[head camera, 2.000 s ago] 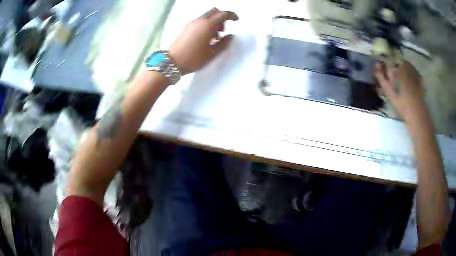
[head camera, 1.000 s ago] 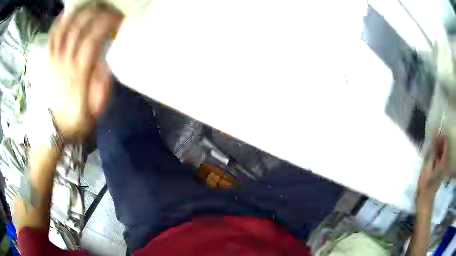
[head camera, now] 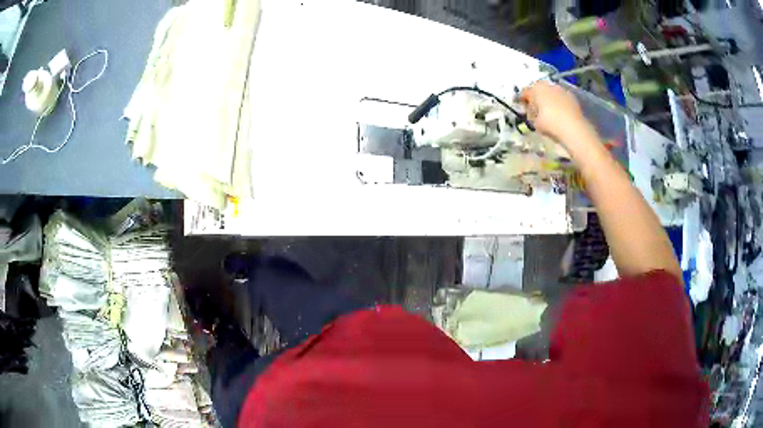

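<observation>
The cream industrial sewing machine (head camera: 468,125) stands on the white machine table (head camera: 318,209), with a black lamp-like piece on a curved cable over its head. Shiny metal bed plates (head camera: 381,155) show left of the head. My right hand (head camera: 548,109) reaches over the machine to its far side, fingers bent near the cable and thread area; whether it grips something cannot be told. My left hand is not in the picture. Pale green-beige garment panels (head camera: 205,100) lie stacked on the left part of the table.
A grey side table (head camera: 100,159) at left holds a white roundish item (head camera: 40,89) with a white cord. Tied bundles of cut pieces (head camera: 125,318) stand on the floor at lower left. Pale green cloth (head camera: 494,318) lies below the table. Thread cones (head camera: 615,48) stand at upper right.
The view has pulled back and shows more of the workshop. My left hand has left the picture. My right hand has moved from the front of the machine to its far side.
</observation>
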